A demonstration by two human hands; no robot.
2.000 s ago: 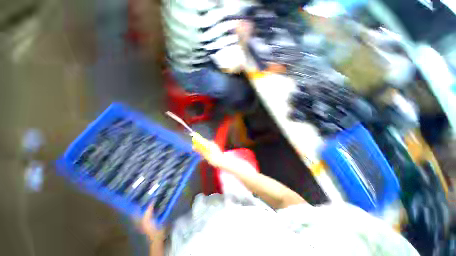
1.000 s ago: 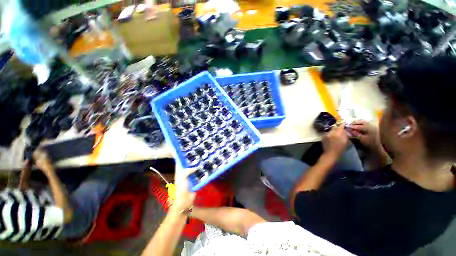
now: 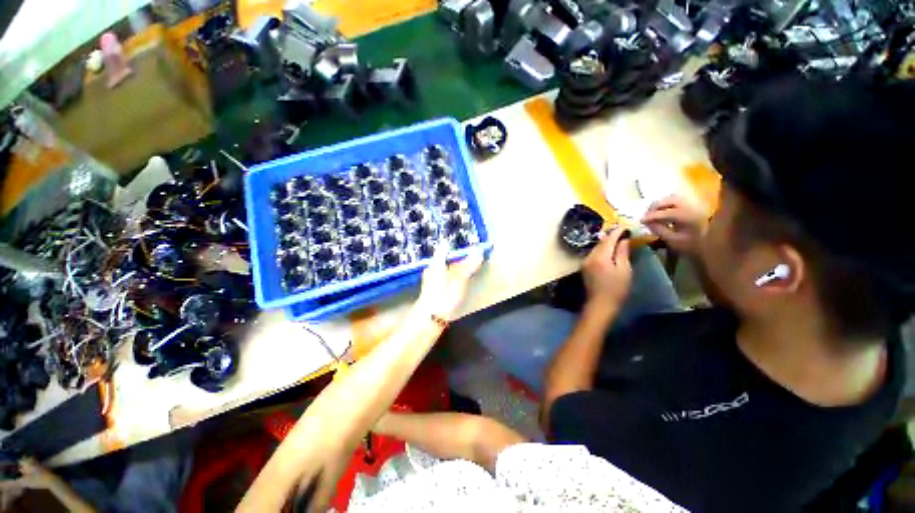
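Observation:
A blue parts tray (image 3: 369,283) with rows of small black-and-silver motors sits on or just over a second blue tray, whose near wall shows below it, at the bench. My left hand (image 3: 451,281) grips the tray's near right corner, its arm reaching up from the bottom left. My right forearm (image 3: 441,433) passes behind my left forearm, which hides most of my right hand. The thin nozzle and a bit of yellow of the air blow gun (image 3: 343,367) stick out past the left forearm.
Wired motor parts (image 3: 191,301) are heaped left of the tray. Black housings (image 3: 612,70) lie behind and right. A seated coworker (image 3: 692,401) in black handles a round black part at the right. Red stools (image 3: 226,451) stand below the bench.
The view has swung from the floor to the bench. My left hand has brought the tilted tray over the other blue tray and levelled it, covering nearly all of that one.

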